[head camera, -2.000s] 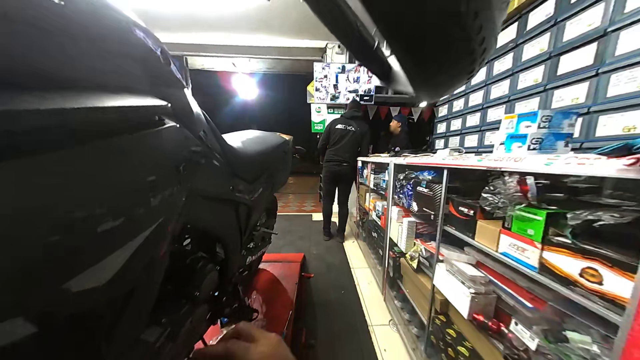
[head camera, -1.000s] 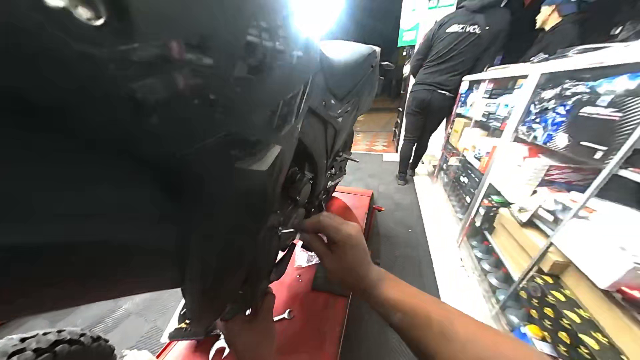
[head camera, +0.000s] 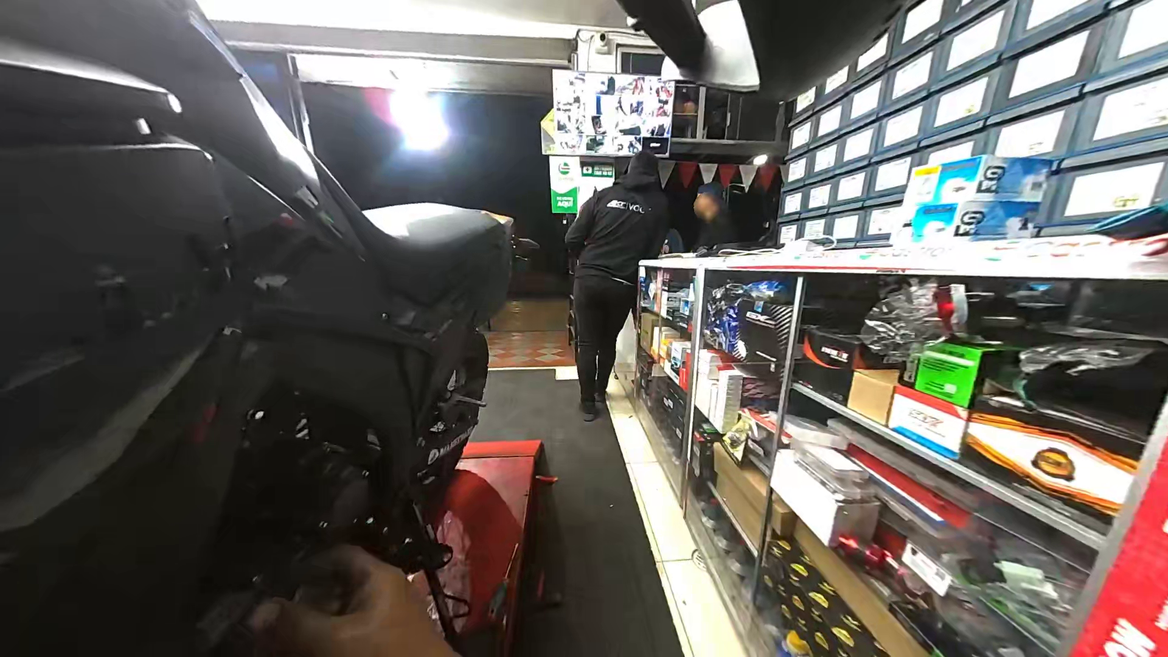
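A dark motorcycle fills the left of the head view, its side fairing nearest the camera and its seat farther back. It stands over a red lift platform. At the bottom, one hand reaches in low at the motorcycle's dark engine area; it looks like my right hand. Its fingers are bent and blurred, and whether they hold anything cannot be told. My left hand does not show clearly. A thin tool-like item lies on the platform's right side, beside the hand.
A glass display counter with boxed parts runs along the right, with labelled drawers above it. A person in black stands at the counter's far end, another person behind it. A dark floor mat lies between platform and counter.
The view has tilted up from the motorcycle's lower side. A second ago both hands and a wrench on the platform showed; now only one hand shows clearly, at the bottom.
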